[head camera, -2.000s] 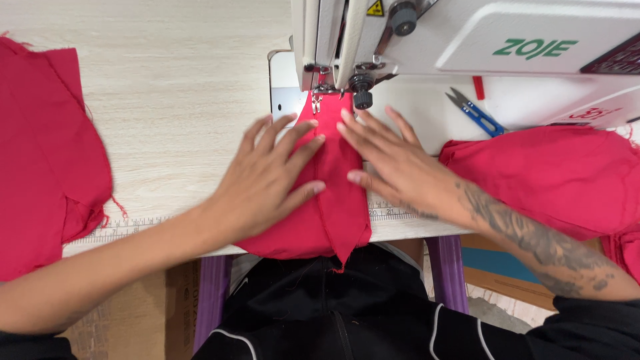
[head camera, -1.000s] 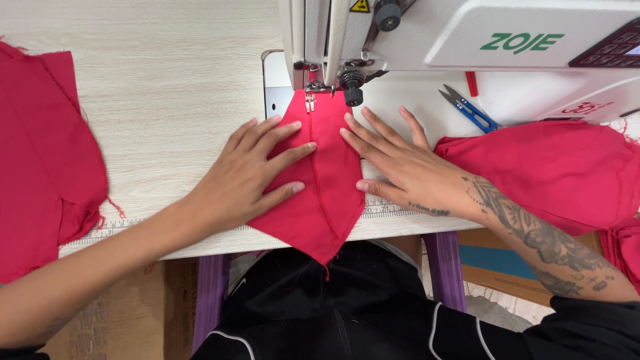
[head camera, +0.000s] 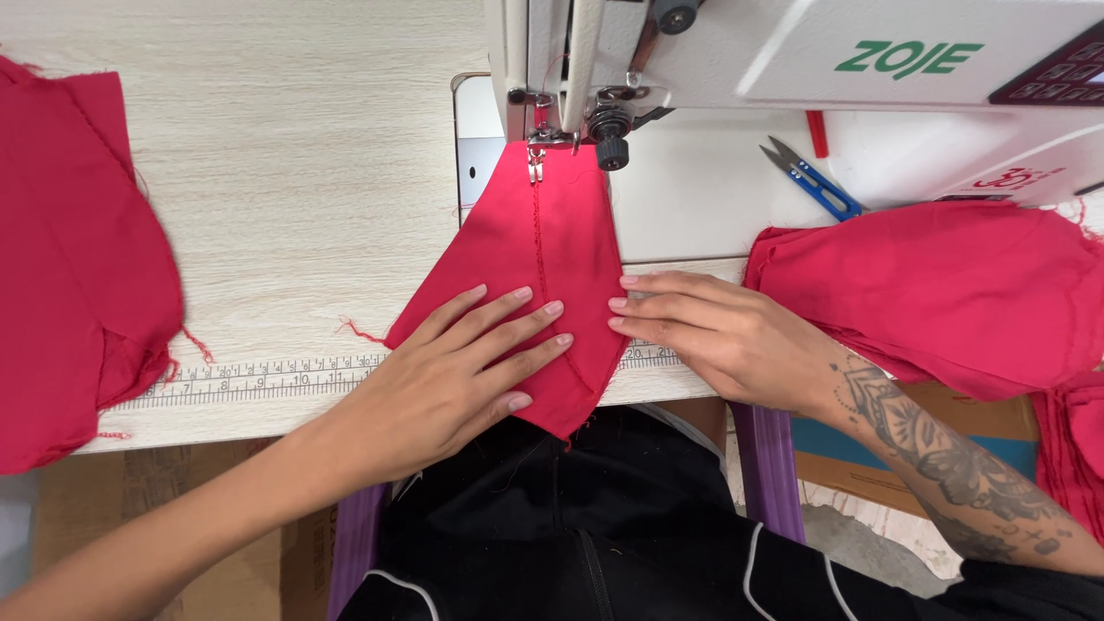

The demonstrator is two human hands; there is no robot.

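A red fabric piece lies under the presser foot of a white ZOJE sewing machine. A seam line runs down it from the foot, and its pointed lower end hangs over the table's front edge. My left hand rests flat on the lower left part of the fabric, fingers spread. At the right edge of the same piece, my right hand touches it with its fingertips, the fingers close together. Neither hand grips anything that shows.
Red fabric pieces lie at the left, and more red fabric at the right. Blue-handled thread snips and a red object lie beside the machine. A printed measuring scale runs along the front edge.
Both hands have moved down toward the table's front edge, away from the presser foot. The fabric's left side lies more spread out than two seconds ago.
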